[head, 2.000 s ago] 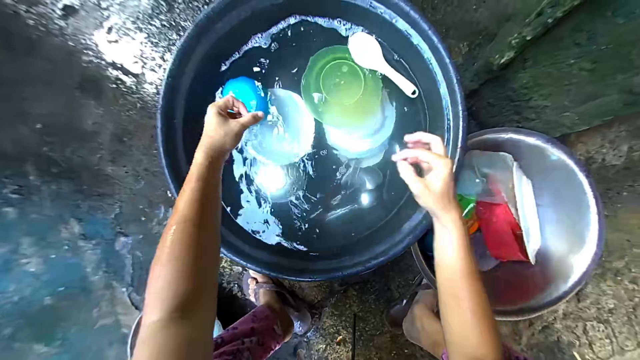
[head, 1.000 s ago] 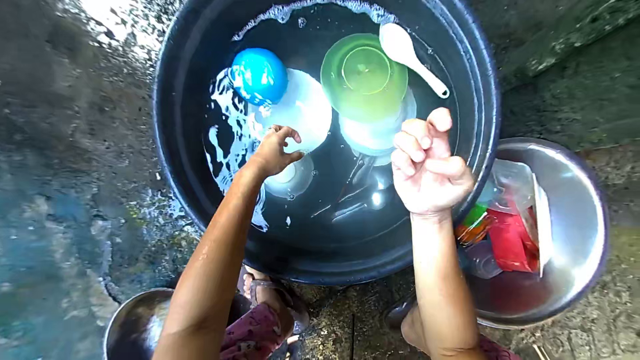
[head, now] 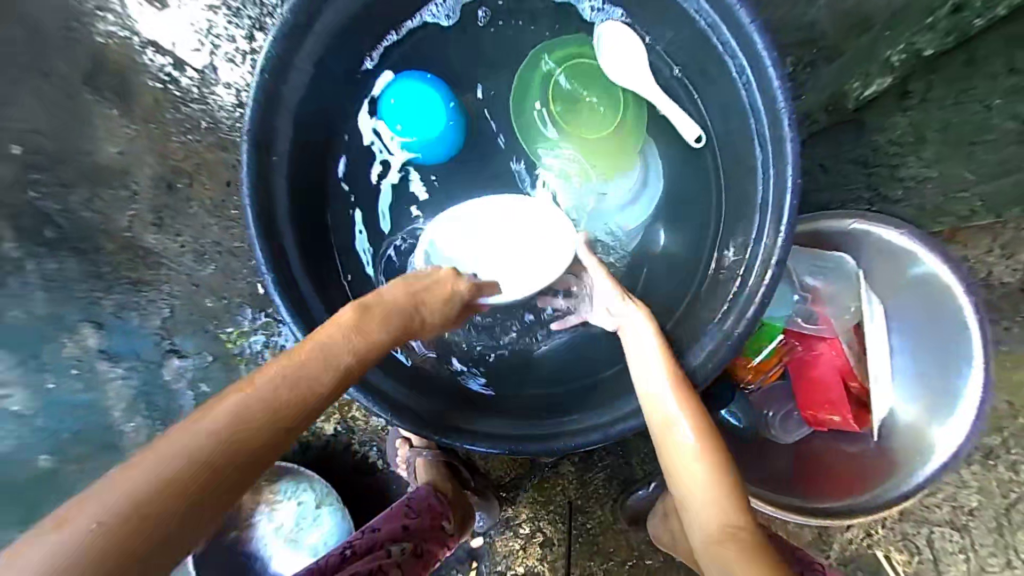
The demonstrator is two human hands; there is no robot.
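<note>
A white plate (head: 500,244) is tilted at the water's surface in a large dark basin (head: 528,436). My left hand (head: 436,302) grips its near left edge. My right hand (head: 588,296) touches its right edge with the fingers spread beneath. Farther off in the same basin lie a blue round bowl or cup (head: 422,118), a green plate (head: 580,104) and a white rice paddle (head: 648,80) that overlaps the green plate's right side. Another pale dish (head: 632,196) lies under water, partly beneath the green plate.
A metal basin (head: 932,360) stands at the right, holding a red plastic item (head: 820,380), a clear container (head: 828,280) and other pieces. At the lower left is a round metal vessel (head: 300,520) with whitish contents. My sandalled feet stand at the dark basin's near side.
Both hands have come together at the white plate, which lay in the water beside the blue item one second ago. It is now tilted and nearer me, apart from the blue item.
</note>
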